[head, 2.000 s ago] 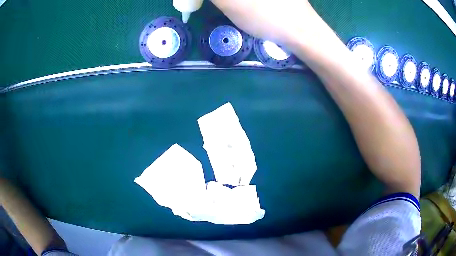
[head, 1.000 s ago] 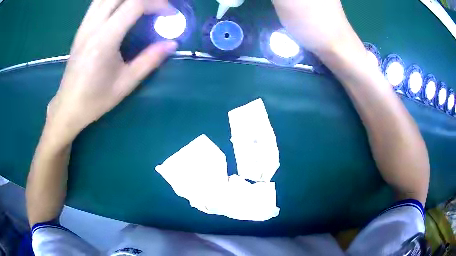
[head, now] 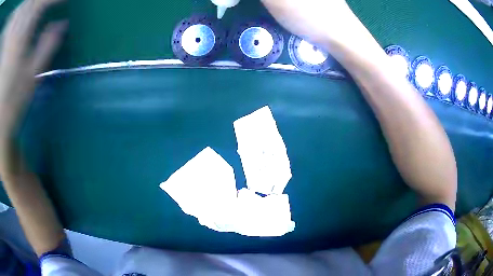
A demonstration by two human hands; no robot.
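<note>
The pale tip of a squeeze bottle (head: 221, 6) points down at the top edge, above the gap between two black round parts. The left part (head: 188, 54) and the middle part (head: 256, 42) show silver centres with small dark holes. A third part (head: 311, 54) has a glaring centre, partly beside my right forearm. My left hand (head: 30, 56) is blurred at the upper left, away from the parts, fingers apart and empty. My right forearm reaches up across the row; my right hand itself is cut off by the top edge, so its grip is hidden.
More black round parts (head: 423, 75) stand in a row curving off to the right. A white strip (head: 130, 64) runs beneath the row. Crumpled white paper (head: 259, 151) lies on the dark-green worktop (head: 119, 124) near my body. A pale band (head: 481, 21) crosses the upper right corner.
My left hand has moved from the left disc out to the far left. The bottle tip has shifted left in view, and the paper also sits slightly further left.
</note>
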